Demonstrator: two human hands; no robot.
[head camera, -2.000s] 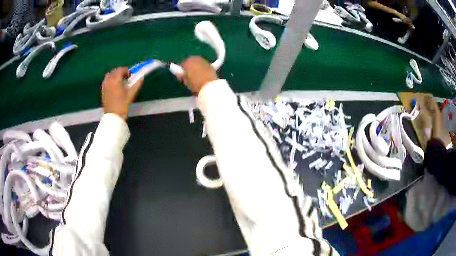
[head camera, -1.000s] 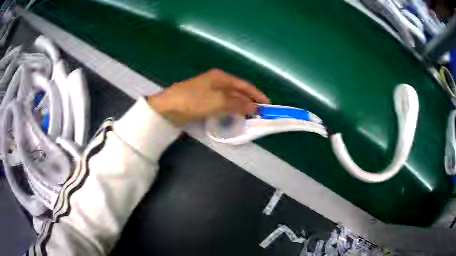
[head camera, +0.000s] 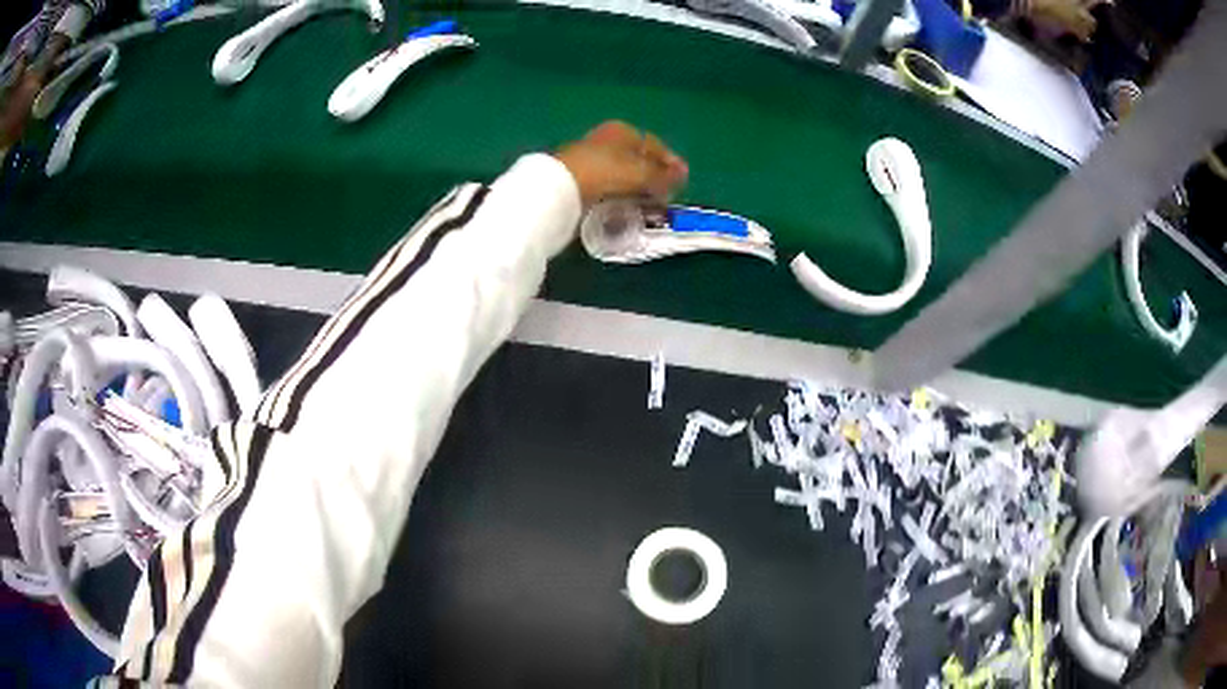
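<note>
A white neckband unit lies on the green belt in front of me. Its open housing (head camera: 633, 238) holds a bright blue battery (head camera: 709, 224), and its curved band (head camera: 919, 242) lies to the right. My left hand (head camera: 626, 164) is just above the housing's wide end, fingers curled and blurred; whether it touches the housing or holds anything I cannot tell. My right hand is not in view.
A tape roll (head camera: 677, 576) lies on the black bench. Liner scraps (head camera: 928, 491) are heaped to its right. White units are piled at left (head camera: 94, 417) and right (head camera: 1110, 592). A grey upright (head camera: 1050, 202) crosses the right side. Other units lie along the belt.
Two seconds ago both hands held the unit; now it lies on the belt and my right hand is out of view. The camera view has turned, and the tape roll shows fully.
</note>
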